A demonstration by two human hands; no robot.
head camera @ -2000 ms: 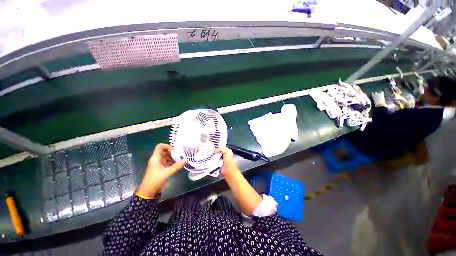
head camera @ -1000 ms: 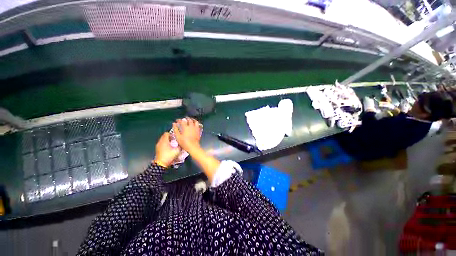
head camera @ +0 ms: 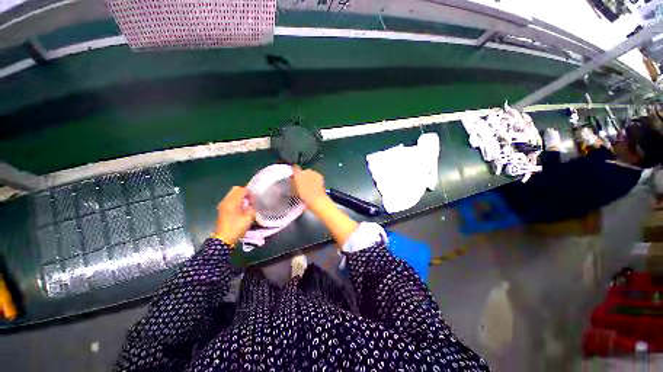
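Observation:
A round white fan housing (head camera: 275, 195) with a ribbed rim and a greyish middle is held between my hands over the bench edge. My left hand (head camera: 234, 213) grips its left rim. My right hand (head camera: 310, 186) grips its upper right rim. A pinkish-white part (head camera: 262, 235) shows under the housing's lower side. A dark round guard (head camera: 296, 142) lies on the bench just beyond the housing. A black electric screwdriver (head camera: 354, 202) lies to the right of my right hand.
A white irregular sheet (head camera: 404, 174) and a pile of white parts (head camera: 503, 141) lie to the right. A clear blister tray (head camera: 113, 227) and an orange-yellow tool (head camera: 6, 299) are at left. A coworker (head camera: 581, 182) works at far right. A blue stool (head camera: 409, 254) stands below the bench.
The white fan face seen two seconds ago no longer shows; a greyish middle does. The dark guard now lies on the bench. My hands have moved apart to opposite sides of the rim.

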